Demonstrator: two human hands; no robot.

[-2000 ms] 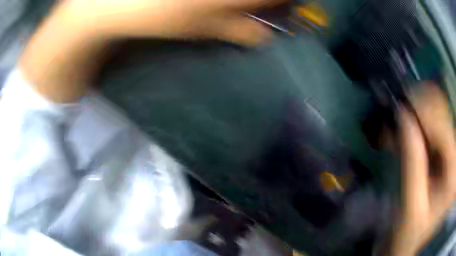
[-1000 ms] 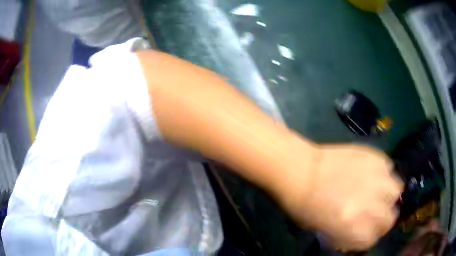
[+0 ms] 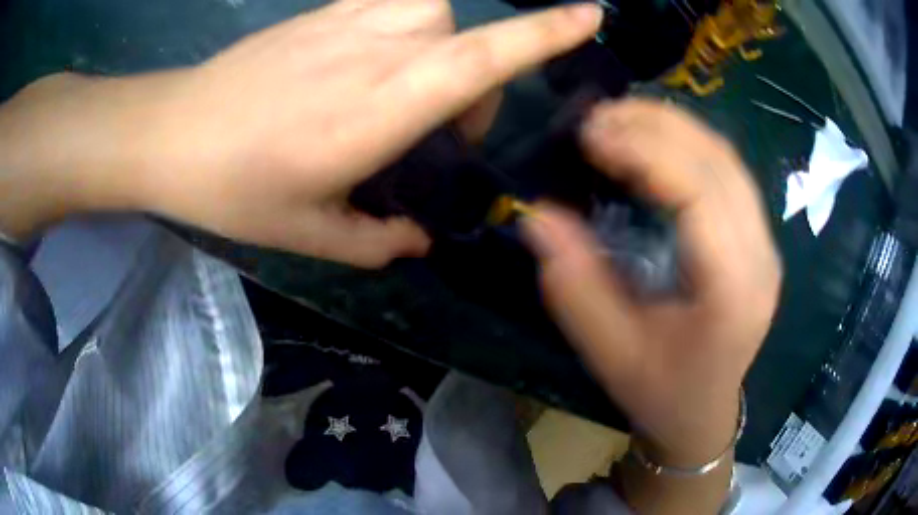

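My left hand [image 3: 332,121] reaches in from the left, index finger stretched out. Its thumb and curled fingers close on a dark display module [image 3: 433,181] with a short orange tail [image 3: 508,209]. My right hand [image 3: 684,251], with a bracelet at the wrist, is slightly blurred. Its thumb tip is at the orange tail and its fingers curve above, apart from the thumb. Whether it grips anything is unclear. A flat dark shape, possibly the jig, lies between the hands, mostly hidden. Crumpled clear film [image 3: 639,241] shows beside the right palm.
Stacked screens with bunched orange tails [image 3: 720,45] lie at the upper right. Two thin pale lines, possibly tweezers [image 3: 790,104], lie beside a white crumpled wipe [image 3: 825,173]. A white-edged filled tray [image 3: 856,443] is at the lower right. The green table's near edge [image 3: 403,347] runs below the hands.
My left hand has moved back from the right side to the module in front of me. My right hand is now fully visible beside it. The view has shifted, showing the wipe and tray.
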